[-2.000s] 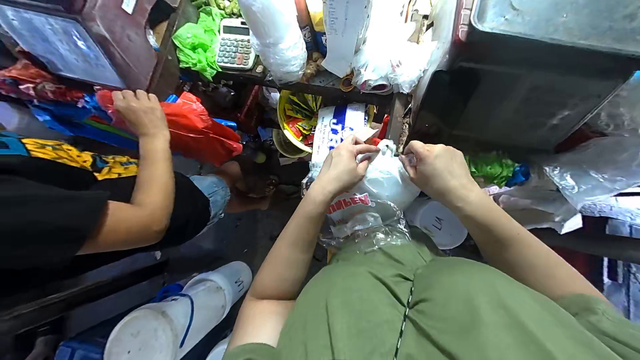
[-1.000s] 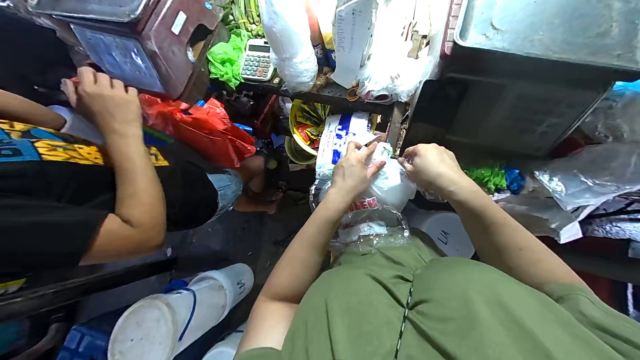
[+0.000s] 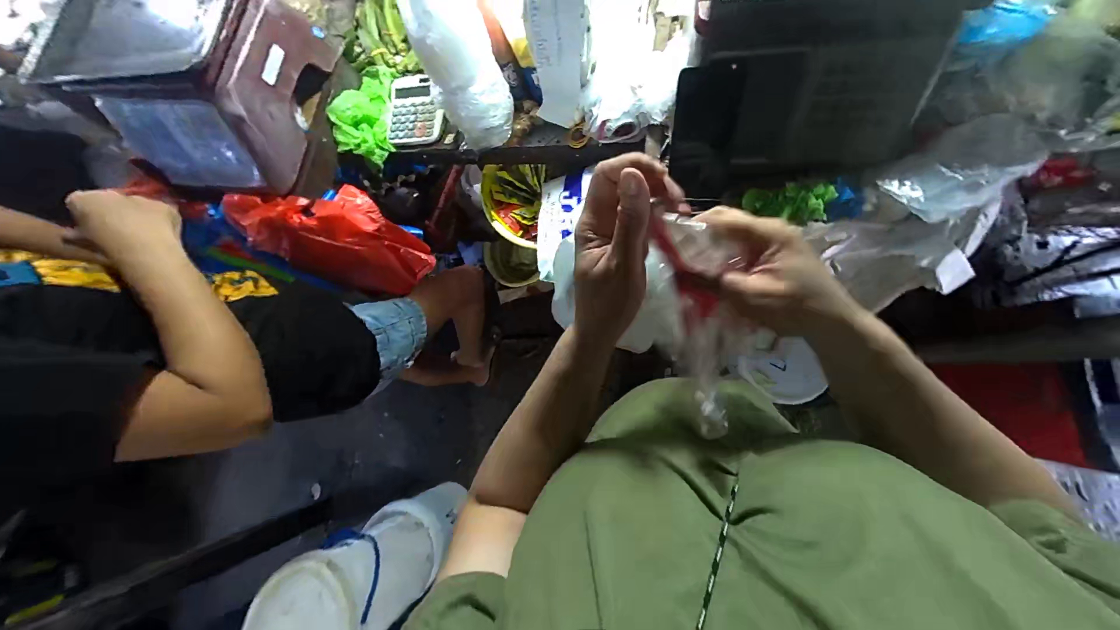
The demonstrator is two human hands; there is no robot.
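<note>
A clear plastic bag with red printing [image 3: 697, 297], blurred by motion, hangs between my hands above my lap. My right hand [image 3: 774, 267] grips its upper part. My left hand [image 3: 617, 249] is raised beside the bag's top with the thumb up; whether its fingers hold the bag's edge is hard to tell. Behind and below them a white plastic bag [image 3: 564, 284] shows in part, its far side hidden by my left hand and the clear bag.
At the left are a co-worker's arm [image 3: 197, 324] and a red plastic bag [image 3: 328, 241]. Ahead stand a calculator [image 3: 415, 109], a green plastic bag [image 3: 360, 114] and a yellow-rimmed bucket [image 3: 514, 206]. White buckets [image 3: 306, 595] lie lower left; a white lid [image 3: 783, 372] is near my right forearm.
My hands were together at the top of the white bag; now they are raised around the clear bag with red print, which lay lower, near my lap. The view has shifted somewhat.
</note>
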